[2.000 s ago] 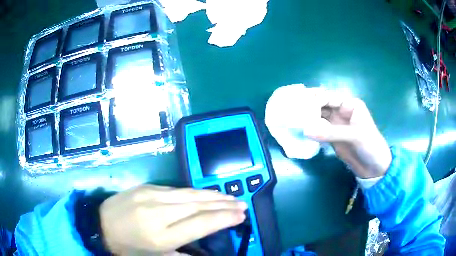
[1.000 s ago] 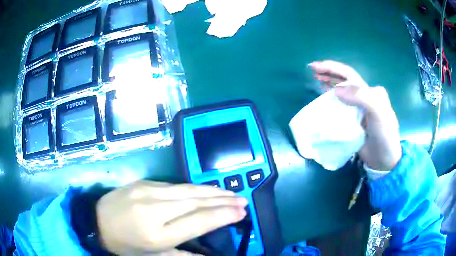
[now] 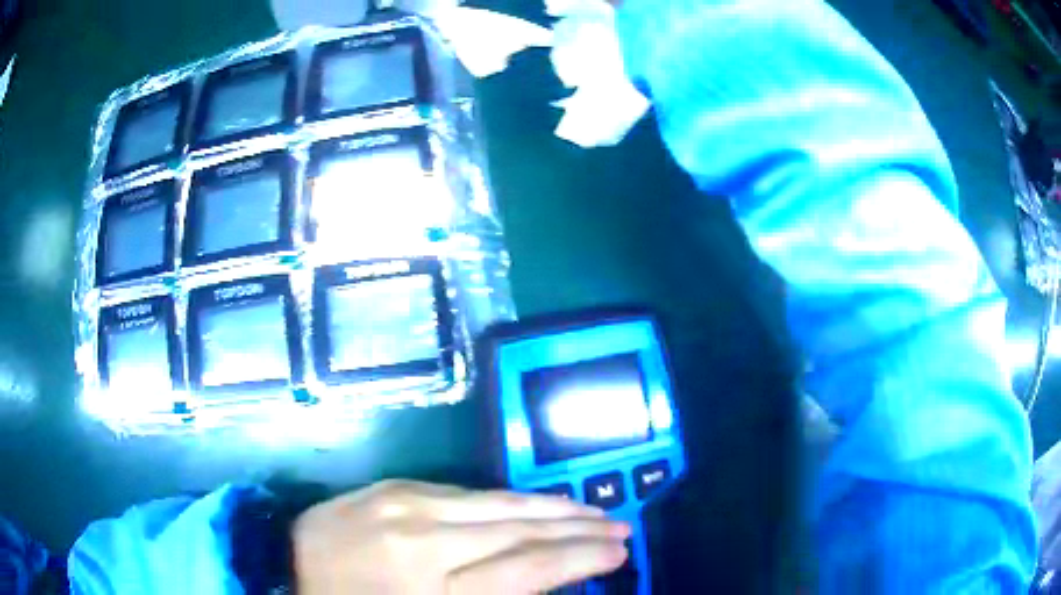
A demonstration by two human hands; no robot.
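Note:
The handheld tester lies on the green mat, blue face up, with glare on its dark screen. My left hand lies across the tester's lower part, over its buttons, fingers together. The M button shows above my fingertips. My right hand is not in view; only my blue right sleeve shows, reaching up past the top edge. The lens tray, clear plastic with black-framed TOPDON lenses in a three by three grid, lies to the left of the tester.
Crumpled white wipes lie at the far side, partly behind my right sleeve. Clear plastic wrap and a pale hose lie at the right edge. The green mat shows between the tray and my right sleeve.
My right hand has gone from beside the tester, with the white wipe, out past the top edge. Its sleeve now crosses the right side. The view has shifted, so tray and tester appear further right and lower.

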